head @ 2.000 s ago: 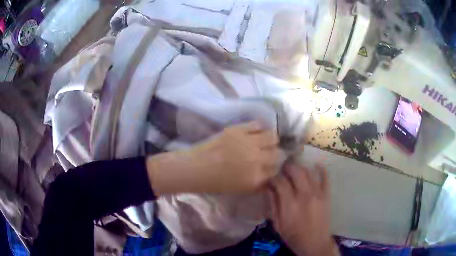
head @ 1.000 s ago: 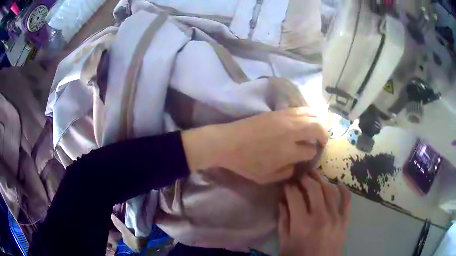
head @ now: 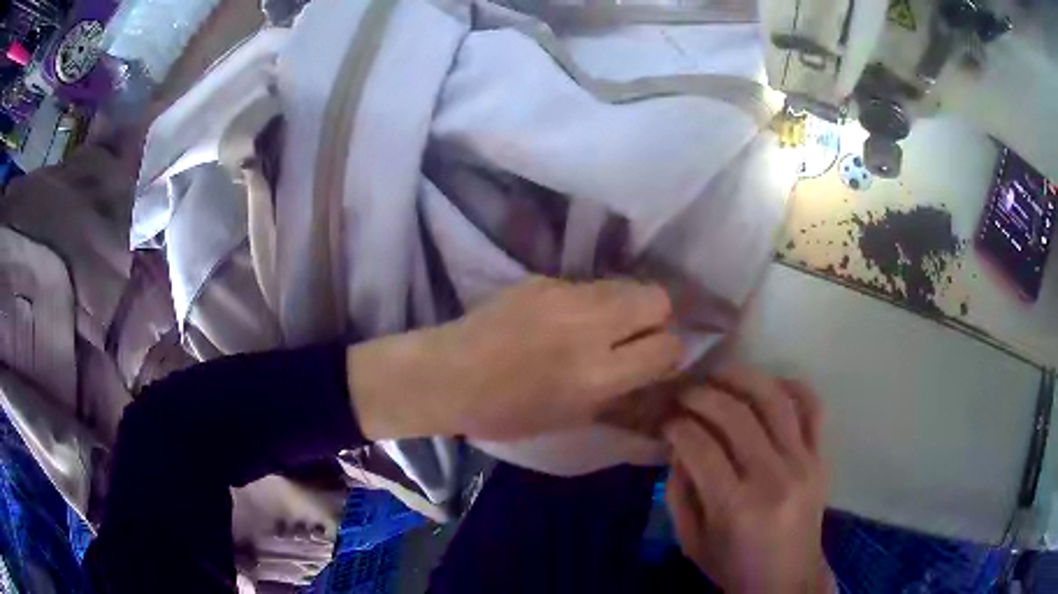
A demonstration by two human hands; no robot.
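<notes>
The garment (head: 511,104), pale on its inner side with brown-beige bands, lies over the machine table and hangs over the front edge. My left hand (head: 545,354) pinches its fabric edge in front of the needle area, fingertips hidden partly in the cloth. My right hand (head: 748,458) holds the same edge just to the right, fingers curled on it. The sewing machine head (head: 818,52) stands at the top right, its lamp glaring at the needle. Part of the garment reaches the needle area; the glare hides whether the foot is down on it.
A smartphone (head: 1017,221) lies on the table at right, beside a patch of dark scraps (head: 911,250). A thin black tool (head: 1036,435) is at the right table edge. Darker brown cloth (head: 70,279) heaps at left. Blue crates (head: 371,540) show below. A purple spool or wheel (head: 79,52) is upper left.
Both hands have drawn the fabric edge away from the needle, down toward me; the left hand also moved left. More pale cloth now stretches between hands and machine. The view has shifted, raising the machine.
</notes>
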